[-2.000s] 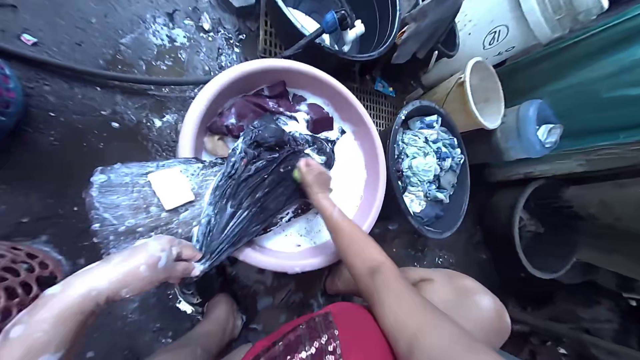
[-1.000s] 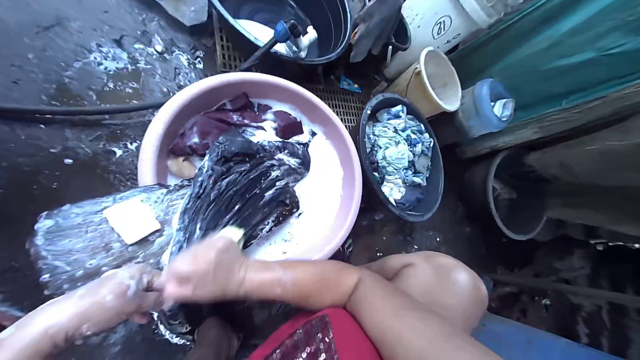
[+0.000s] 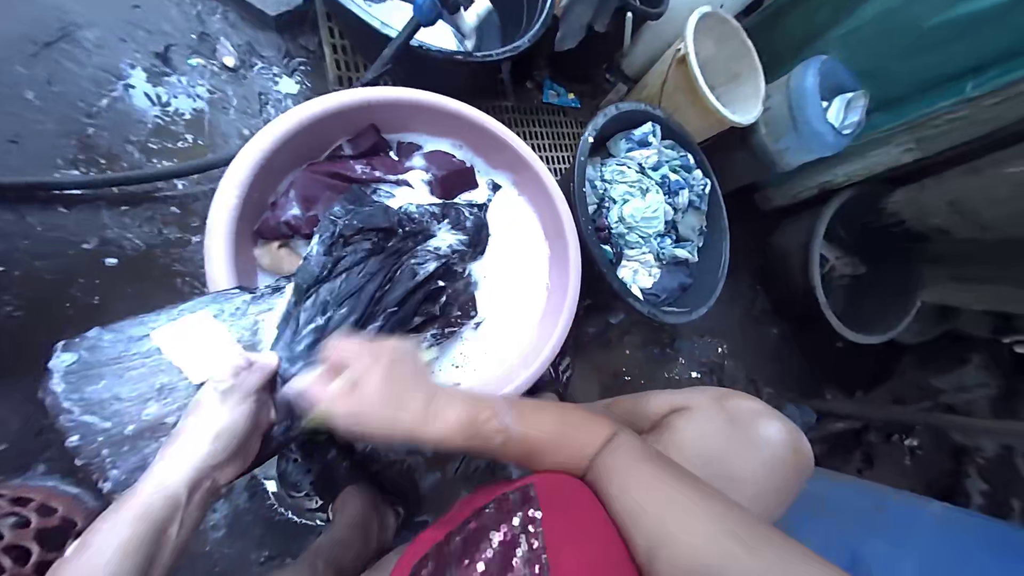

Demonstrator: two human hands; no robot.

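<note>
A wet, soapy black cloth hangs over the near-left rim of a pink plastic basin, onto a wet scrubbing board. My left hand grips the cloth's edge beside a pale rectangular block that lies on the board. My right hand, blurred, is closed just right of the left one, over the cloth; a bit of something yellow-green shows beneath it, mostly hidden. Maroon cloth and white suds fill part of the basin.
A dark tub of wrung blue-white clothes stands right of the basin. Beyond are a cream bucket, a blue container and a black tub. A hose crosses the wet floor; a perforated reddish-brown basket is at lower left.
My right hand has come down from the black cloth in the basin to beside my left hand. My left hand has moved onto the cloth near the pale block and still grips the cloth.
</note>
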